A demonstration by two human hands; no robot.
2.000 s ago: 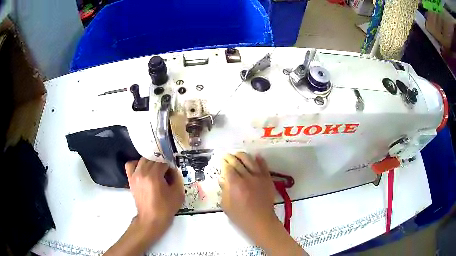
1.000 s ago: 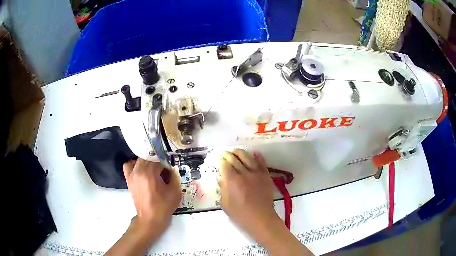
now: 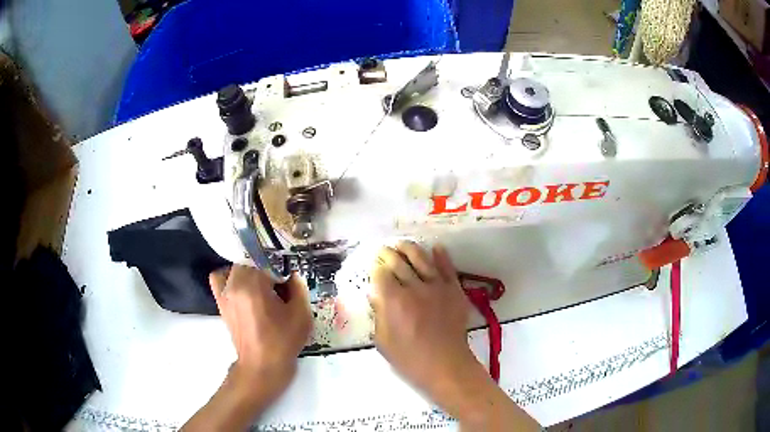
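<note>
A black fabric panel (image 3: pixel 173 266) lies flat on the white table left of the needle area. My left hand (image 3: pixel 263 312) is at its right end with the fingers curled; the fingertips touch the panel, but the grip is hidden. My right hand (image 3: pixel 418 312) rests curled against the front of the white sewing machine (image 3: pixel 523 228), right of the presser foot (image 3: pixel 325 283); its fingertips are hidden and I cannot tell whether it holds anything. The metal needle plate area (image 3: pixel 338 325) shows between my hands.
Snips with red handles (image 3: pixel 483 287) and a red ribbon (image 3: pixel 496 342) lie against the machine. Another red ribbon (image 3: pixel 675 316) hangs at the right. A black fabric heap (image 3: pixel 51 337) is at left by a carton (image 3: pixel 51 190). A blue bin (image 3: pixel 287 51) stands behind.
The camera view has shifted slightly, so the machine head sits a little higher and its left end further left. My hands and the black panel stay in nearly the same places.
</note>
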